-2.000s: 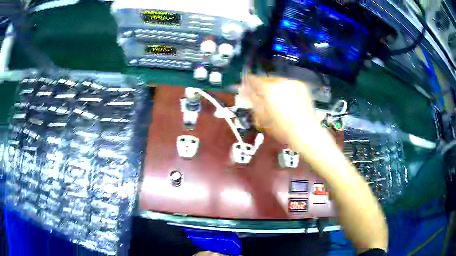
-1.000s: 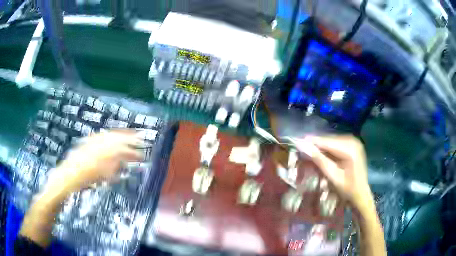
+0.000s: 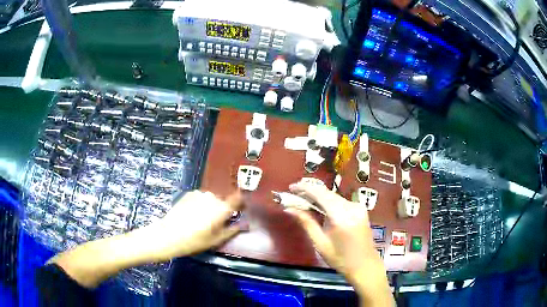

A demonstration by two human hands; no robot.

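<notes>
The brown fixture box [image 3: 276, 240] lies in front of me. My left hand [image 3: 207, 219] is over its left front part, fingertips around a small dark and silver unit [image 3: 236, 216]. The fingers partly hide it, and whether they grip it is unclear. My right hand [image 3: 330, 219] is over the middle, thumb and fingers closed on a slim white plug with a metallic tip, likely the test cable [image 3: 289, 199]. The tip points left, towards my left hand, and does not touch it. The right hand partly covers the middle white AC socket [image 3: 313, 183].
A clear tray of units [image 3: 108, 174] is at left, another tray [image 3: 465, 219] at right. Behind the box are two stacked instruments [image 3: 240, 51] and a tester monitor [image 3: 405, 57]. The taped adapter board [image 3: 343, 151] and round sockets [image 3: 258, 134] stand at the box's back.
My left hand has moved right from the left tray to the box's front left. My right hand has moved left and nearer from the back right. The view has shifted.
</notes>
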